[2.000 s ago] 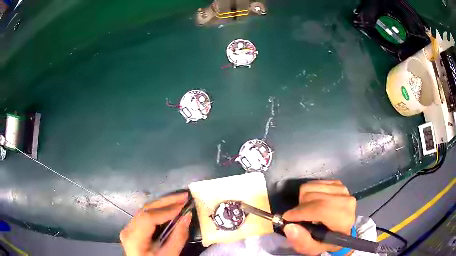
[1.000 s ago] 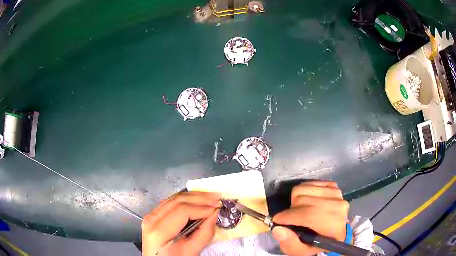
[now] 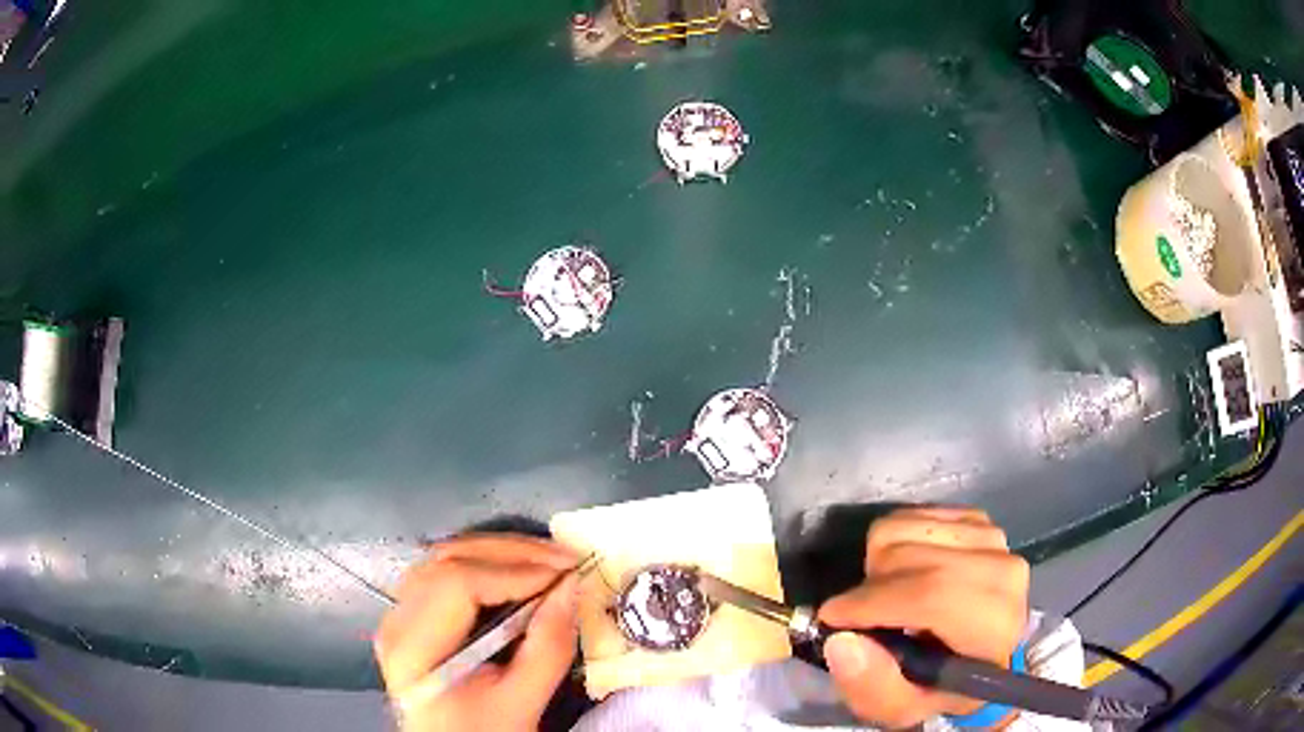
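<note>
A round PCB assembly lies on a cream work pad at the bottom centre. My right hand grips a soldering iron by its black handle; its metal barrel points left, with the tip at the assembly's upper right edge. My left hand holds slim tweezers, whose tips are over the pad's left part, just up and left of the assembly. A thin solder wire runs from the far left to my left hand. Whether the iron tip touches the assembly is too small to tell.
Three more round assemblies lie on the green surface. A solder spool stands far left. At right are a tub of white pieces, a small display and a black fan-like frame. A metal bracket sits at the top.
My left hand has moved left from a second ago, and the tweezers have come away from the assembly, uncovering its left side. The iron stays at the assembly's upper right. The view has shifted slightly.
</note>
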